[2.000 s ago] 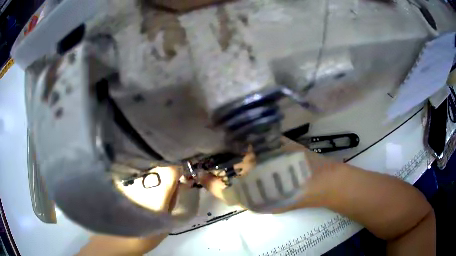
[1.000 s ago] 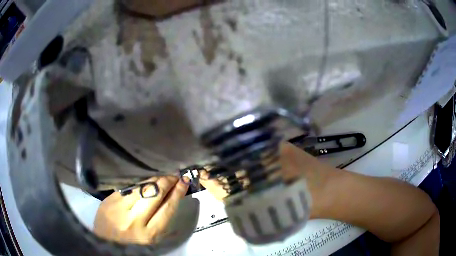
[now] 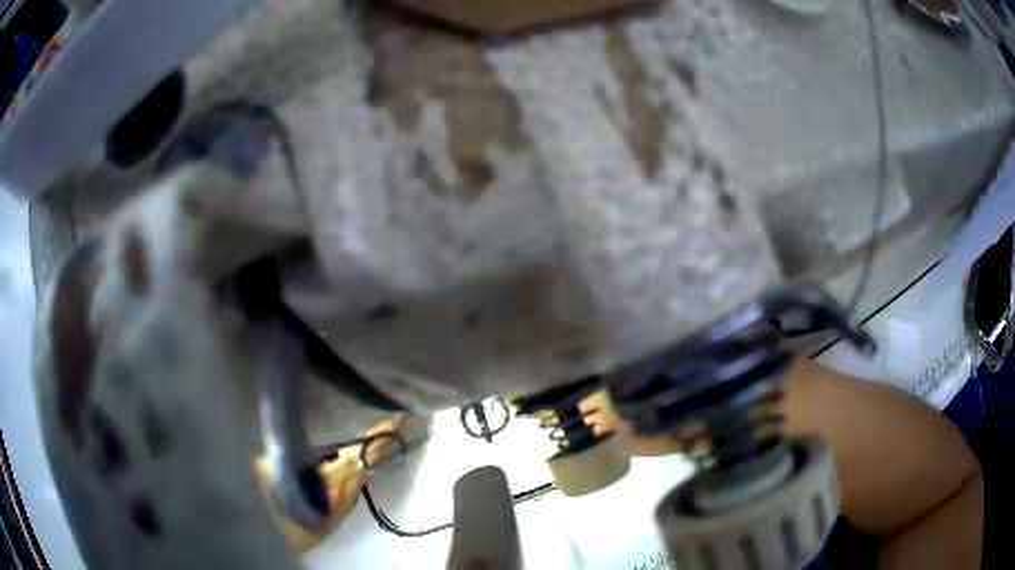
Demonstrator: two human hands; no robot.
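The worn grey-white sewing machine head (image 3: 445, 223) with brown patches fills most of the view. The ribbed tension knob (image 3: 751, 507) with a dark spring is at the lower right, and a smaller cream knob (image 3: 590, 465) is left of it. My left hand (image 3: 334, 490) shows only in part behind the curved metal guard (image 3: 145, 379); its fingers are mostly hidden. My right hand (image 3: 612, 423) is mostly hidden behind the knobs; the forearm reaches in from the right. What either hand holds cannot be seen.
The glossy white table (image 3: 423, 490) shows brightly lit under the head, with a dark curved outline. A pale lamp tube (image 3: 485, 523) stands at bottom centre. A dark rectangle, possibly a phone (image 3: 988, 295), lies at the far right edge. A thread hangs down the head's right side.
The machine head looks larger and nearer. The hands, close together under the head before, are now apart and more hidden. The black snips and the small pale piece between the fingers no longer show.
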